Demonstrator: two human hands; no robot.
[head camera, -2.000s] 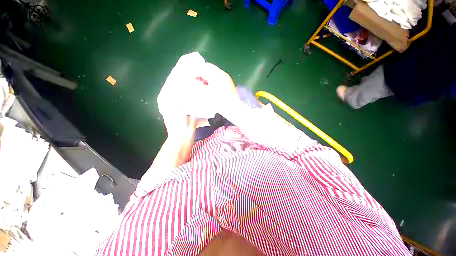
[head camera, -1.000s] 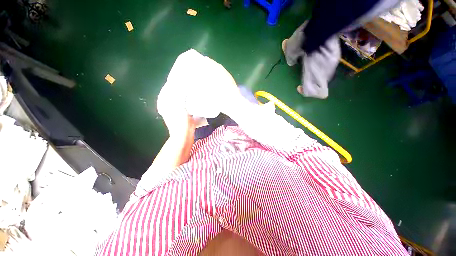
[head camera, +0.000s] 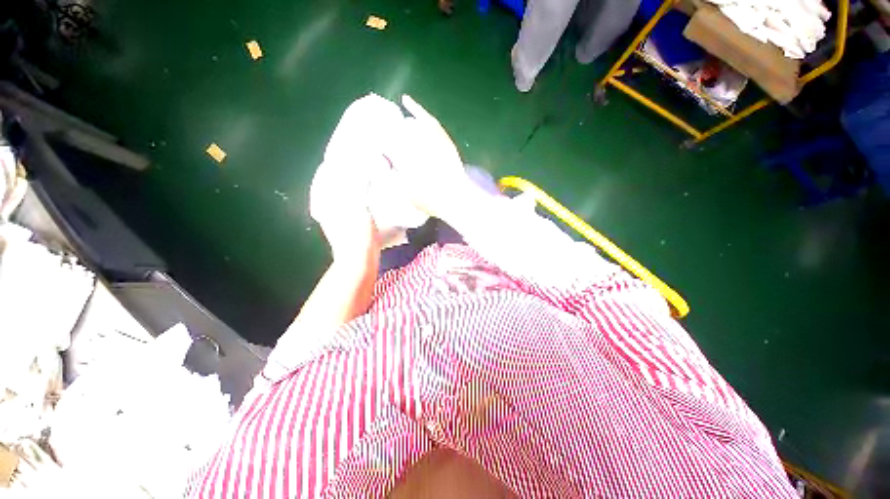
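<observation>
A white garment piece (head camera: 366, 136) is held up in front of the striped shirt, overexposed so its folds hardly show. My left hand (head camera: 343, 222) comes from the lower left and grips its lower side. My right hand (head camera: 434, 161) is at the piece's right side, with one fingertip standing up apart from the cloth. Glare hides the other fingers and whether they grip. A small dark red mark shows between the hands.
A yellow rail (head camera: 595, 239) runs beside my right arm. White cut pieces (head camera: 127, 409) lie in a heap at lower left, beside a grey panel (head camera: 190, 326). A yellow trolley (head camera: 664, 115) stands at upper right. A person's legs (head camera: 546, 39) are at the top.
My right hand's fingertip has lifted away from the cloth at the top. The other person has walked leftward past the trolley, so only the legs show at the top edge.
</observation>
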